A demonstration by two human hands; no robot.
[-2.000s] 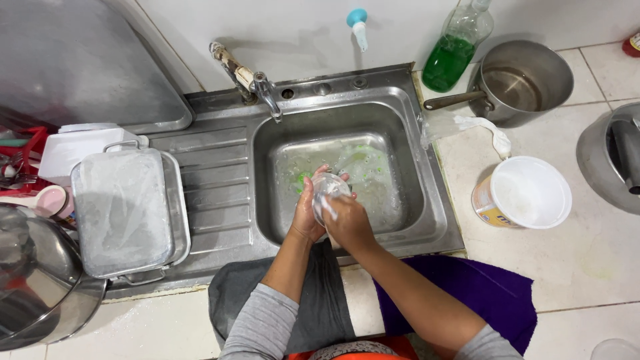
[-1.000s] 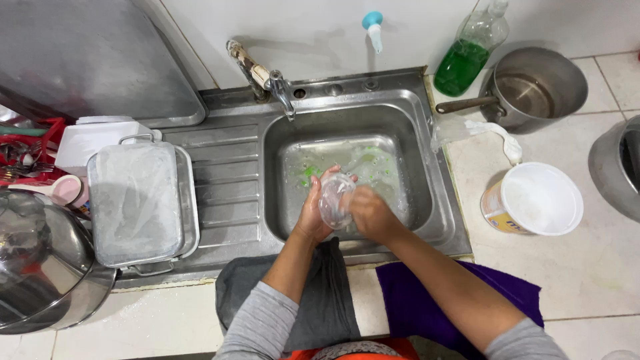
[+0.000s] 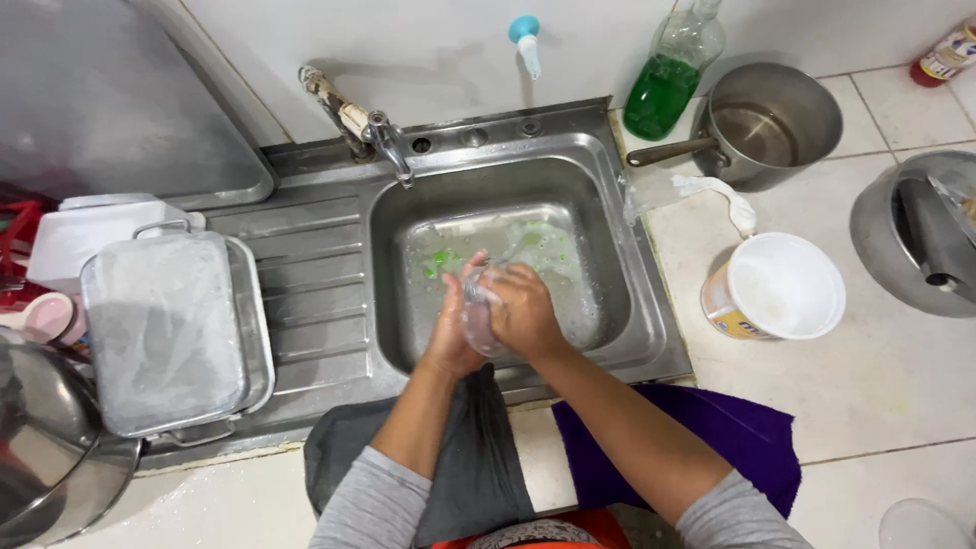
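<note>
Over the near part of the stainless steel sink basin (image 3: 595,305), my left hand (image 3: 450,328) holds a clear, round, bowl-like container (image 3: 479,320) from its left side. My right hand (image 3: 522,309) is at the container's right side and upper rim, its fingers bent and partly inside; whether it holds a sponge or cloth is hidden. Shallow, cloudy water with green bits (image 3: 441,263) covers the basin floor below. A metal faucet (image 3: 389,145) stands behind the basin's left corner, with no water seen running.
Left: metal baking pans (image 3: 164,328), a large tray (image 3: 114,99) and a shiny pot (image 3: 46,435). Right: a white tub (image 3: 785,286), a saucepan (image 3: 774,126), a green liquid bottle (image 3: 663,91) and another pot (image 3: 915,229). Gray cloth (image 3: 412,457) and purple cloth (image 3: 686,450) lie in front.
My right hand has shifted about the container's rim while my left hand keeps hold of it. The container shows its open round side less than one second ago.
</note>
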